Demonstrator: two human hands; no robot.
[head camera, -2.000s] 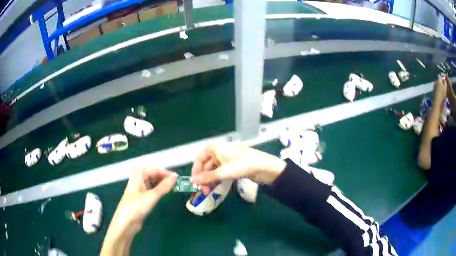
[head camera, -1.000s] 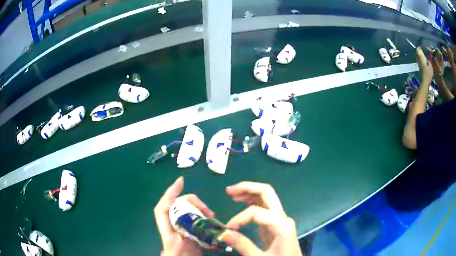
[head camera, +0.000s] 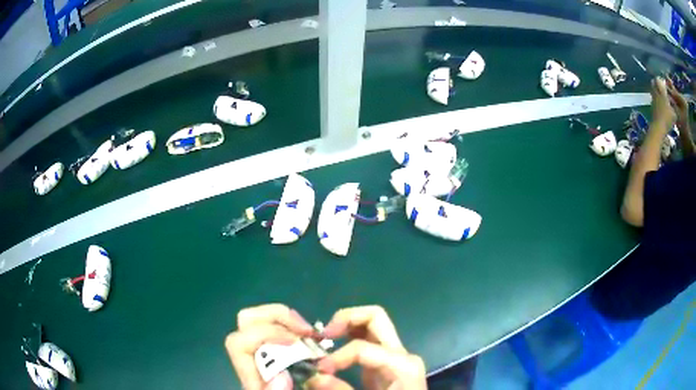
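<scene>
A white shell (head camera: 276, 361) is held low in the centre, close to me. My left hand (head camera: 263, 335) grips its left side. My right hand (head camera: 374, 352) pinches a small pale part (head camera: 320, 335) at the shell's right end. A dark, glossy piece (head camera: 304, 371) shows between my fingers; fingers hide much of it. Two white shells stand beyond my hands, the left one (head camera: 294, 209) and the right one (head camera: 339, 218), each with wires to a board. The left one's board (head camera: 240, 222) lies on the green surface.
A pile of white shells (head camera: 427, 164) lies right of the upright post (head camera: 341, 76). A pale rail (head camera: 191, 183) crosses the bench. More shells lie beyond it and at the left, one with red wires (head camera: 97, 277). Another person's arm (head camera: 649, 160) is at the right, above a blue stool (head camera: 580, 339).
Since one second ago, the shell in my hands has turned and sits lower. My right fingers have moved up to its end and closed on the small part. The view has shifted slightly.
</scene>
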